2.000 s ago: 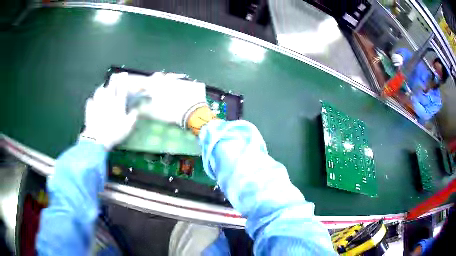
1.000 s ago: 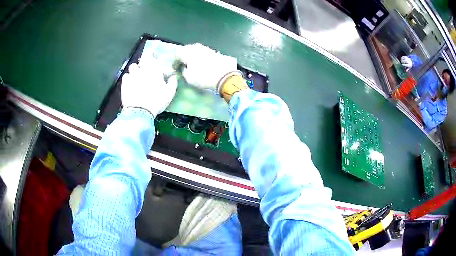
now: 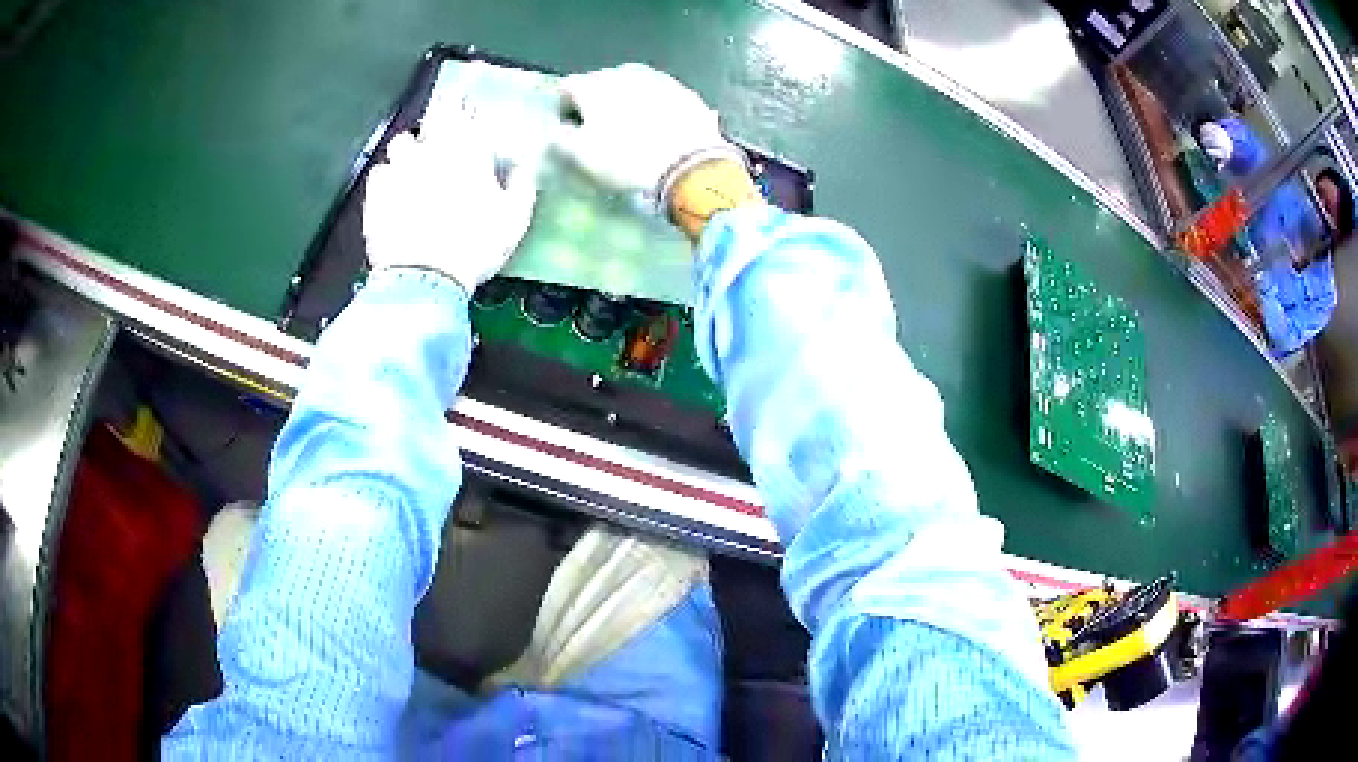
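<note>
A pale mint translucent insulating sheet (image 3: pixel 588 238) lies over a green circuit board (image 3: pixel 544 351), with round shapes showing through. Black capacitors (image 3: pixel 600 316) and a copper-coloured part (image 3: pixel 649 344) show below the sheet's near edge. The board sits in a black carrier (image 3: pixel 335 256) with small metal bits on its rim. My left hand (image 3: pixel 450 206), in a white glove, lies on the sheet's left part. My right hand (image 3: pixel 638 128), in a white glove, is on the sheet's far part, fingers bent toward my left hand. The fingertips are blurred, so any grip is unclear.
The carrier is on a green conveyor belt by the near white rail with a red stripe (image 3: pixel 626 479). Another circuit board (image 3: pixel 1090 384) lies to the right, a further one (image 3: pixel 1275 484) beyond. A yellow-and-black device (image 3: pixel 1114 643) stands lower right. A person in blue (image 3: pixel 1293 253) is at upper right.
Over two seconds the view shifted, and the carrier first appeared further right, then higher in the picture. Both hands stay on the sheet, with the fingers moving slightly over it.
</note>
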